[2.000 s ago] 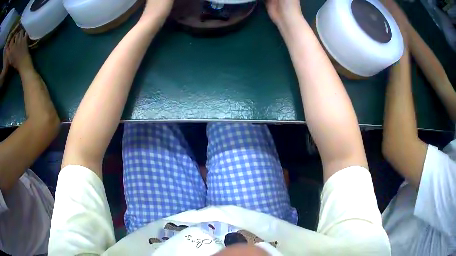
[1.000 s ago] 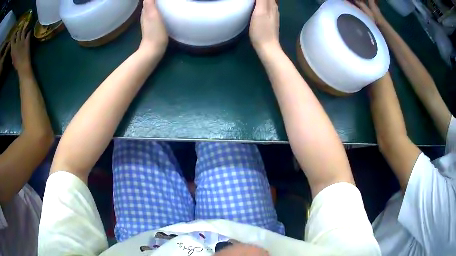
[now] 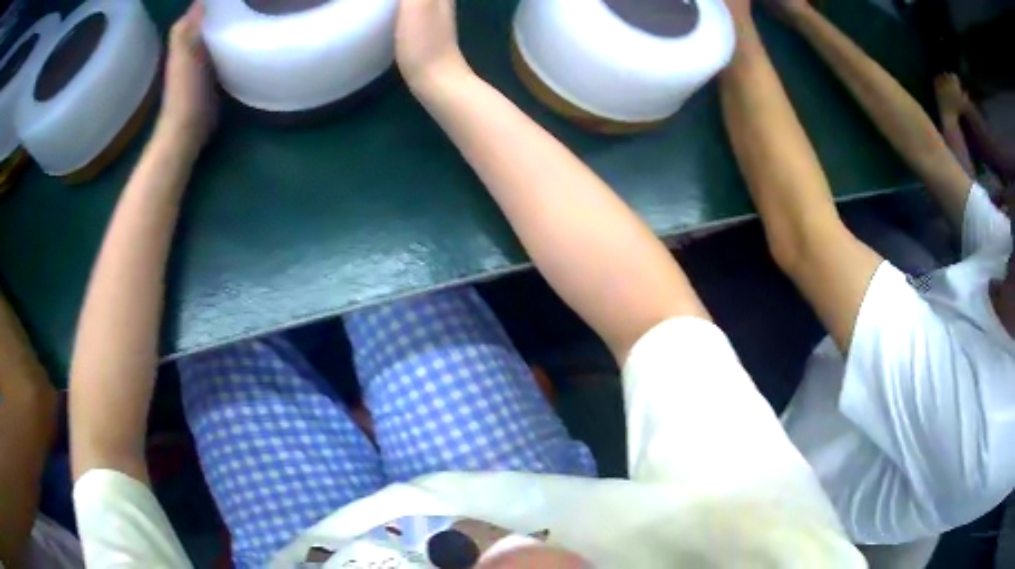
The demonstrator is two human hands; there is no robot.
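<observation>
A white housing [image 3: 303,61] with a dark disc in its top stands on the dark green bench at the upper edge of the view. A thin dark rim shows under it. My left hand [image 3: 190,72] is against its left side. My right hand [image 3: 426,39] is against its right side, its fingertips cut off by the top edge. The unit is held between both palms. Its far side is out of view.
An assembled unit [image 3: 623,56] with a gold-brown rim stands to the right, beside a neighbour's arms [image 3: 796,189]. Another unit [image 3: 91,89] stands at the left, with part of one more at the left edge. A neighbour's arm [image 3: 25,417] is at the lower left. The bench edge [image 3: 367,308] runs slantwise.
The view has turned right, so things sit further left and tilted. Since two seconds ago, the white housing has come down over the dark base. Both hands remain at its sides.
</observation>
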